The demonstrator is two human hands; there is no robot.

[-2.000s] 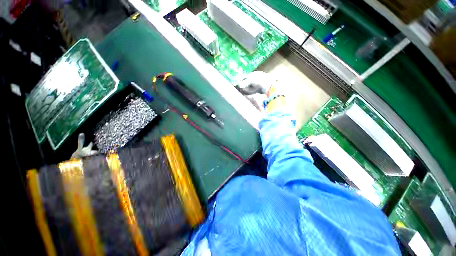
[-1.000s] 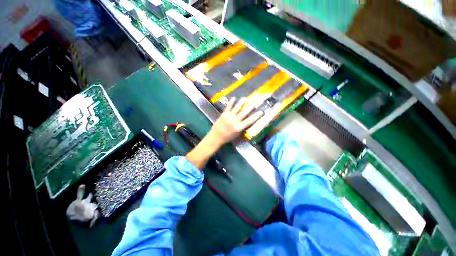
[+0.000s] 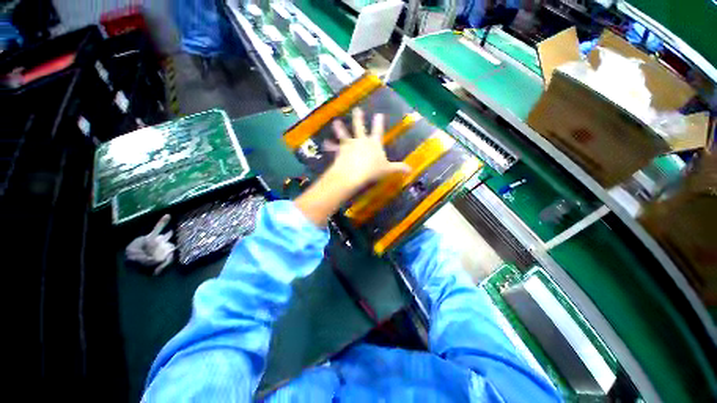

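Observation:
A black plate with orange-yellow tape strips (image 3: 405,114) is tilted, above the line and the bench edge. My bare left hand (image 3: 360,160) lies across its top with the fingers spread. My right hand is hidden under the plate; only its blue sleeve (image 3: 440,271) shows. Whether a board is under the plate cannot be seen. The screwdriver is mostly hidden behind my left arm and the plate.
A green circuit board (image 3: 169,161), a dark tray of silvery screws (image 3: 216,224) and a crumpled white glove (image 3: 152,245) are at left. Boards with heatsinks (image 3: 550,327) stand on the line at lower right. Cardboard boxes (image 3: 582,126) are at upper right.
The taped plate was at lower left, then lay on the line; now it is raised and tilted towards me, with my left hand still on top. The view has shifted up.

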